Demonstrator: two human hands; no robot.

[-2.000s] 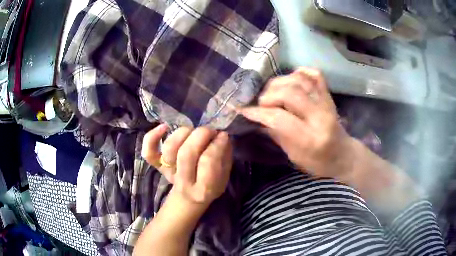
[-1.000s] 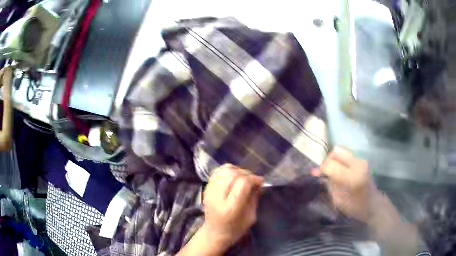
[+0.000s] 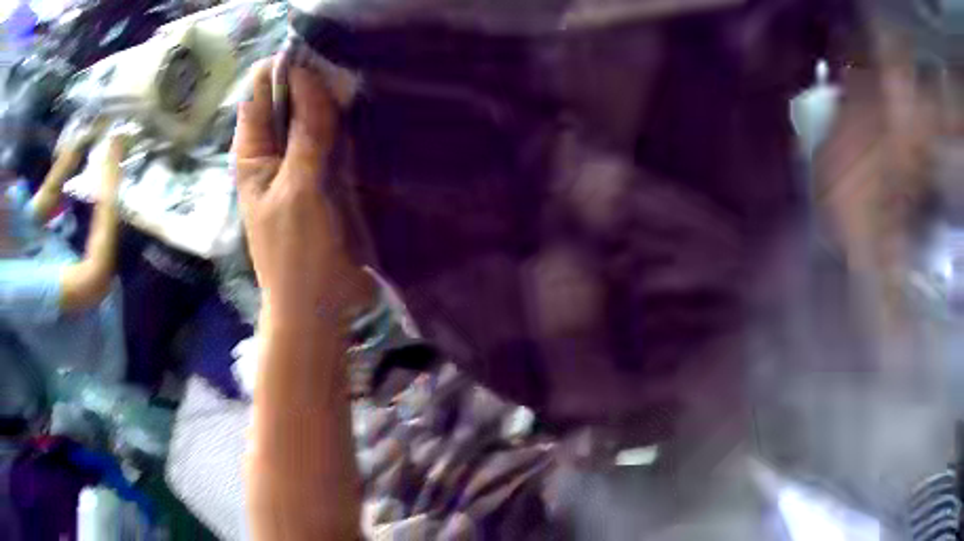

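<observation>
The plaid shirt [image 3: 550, 211] is lifted and spread close in front of me, blurred, its dark purple cloth filling the middle and right of the view. My left hand [image 3: 291, 159] is raised at the upper left and pinches the cloth's upper left edge between its fingers. My right hand [image 3: 883, 169] is a strong blur at the right edge; whether it holds the cloth cannot be told. More plaid folds [image 3: 444, 454] hang below the raised cloth.
A cream neighbouring sewing machine [image 3: 174, 79] stands at the upper left, with white cloth [image 3: 174, 201] below it. Another person's arms [image 3: 95, 232] reach there from the left edge. A patterned light cloth [image 3: 211, 454] lies at the lower left.
Both hands have gone up and apart, and the plaid cloth has risen from the white table to hang close before me. The view has swung left, bringing another person's arms in.
</observation>
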